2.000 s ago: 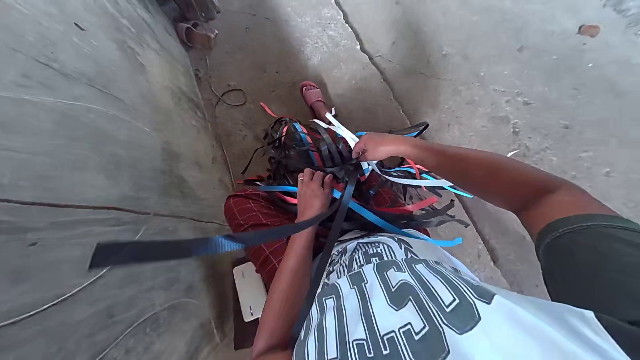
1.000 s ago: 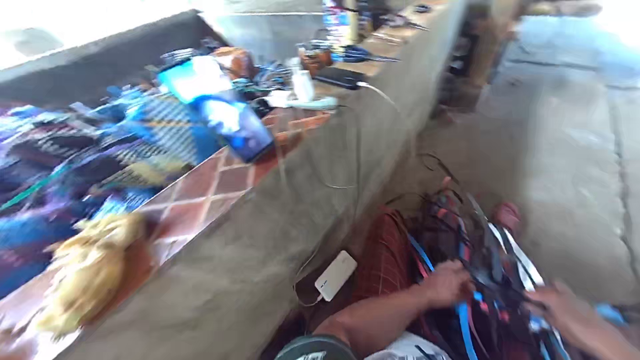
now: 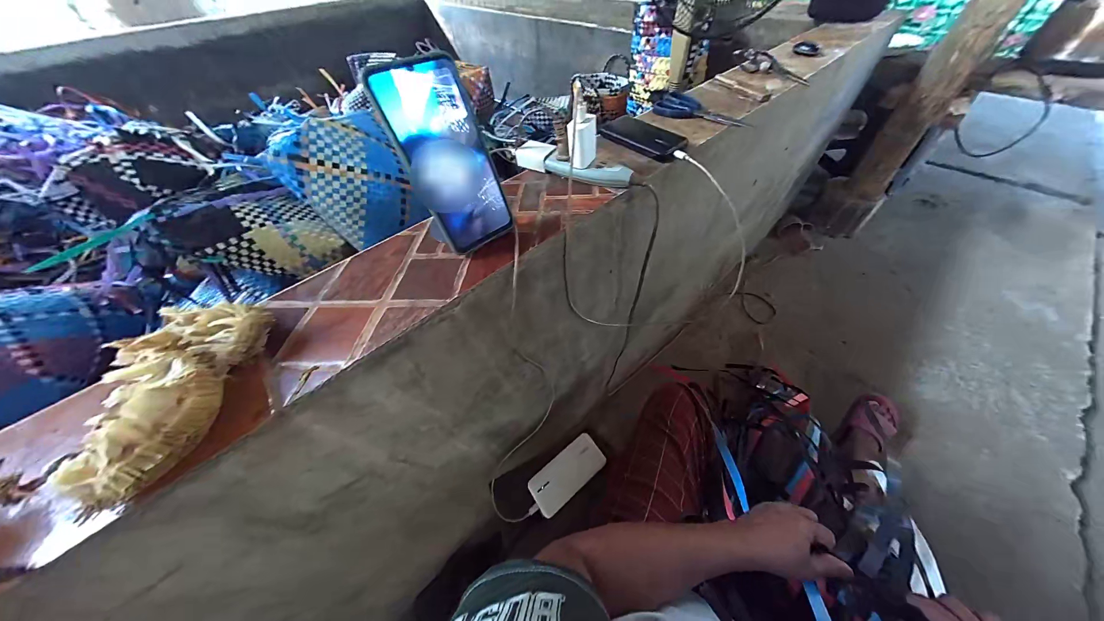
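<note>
A partly woven piece of black, blue, red and white plastic strips (image 3: 806, 457) lies between my legs, its loose ends sticking out. My left hand (image 3: 789, 542) is over it with bent fingers, touching the black strips; whether it pinches one is unclear. Near the bottom edge, my right hand (image 3: 944, 607) shows only in part, close to the white strip (image 3: 927, 556). What its fingers do is hidden by the frame edge and blur.
A low concrete wall with a tiled top (image 3: 379, 306) runs along the left, bearing a phone (image 3: 444, 151), a black power bank (image 3: 643, 137), blue-handled scissors (image 3: 678, 105) and a fibre bundle (image 3: 164, 405). Woven bags (image 3: 336, 177) lie behind. A white power bank (image 3: 567, 475) with a cable is beside my leg.
The view has swung left and up, bringing in the wall top and woven bags. Two seconds ago both hands were together on the strips; now they are apart, my right hand at the bottom edge.
</note>
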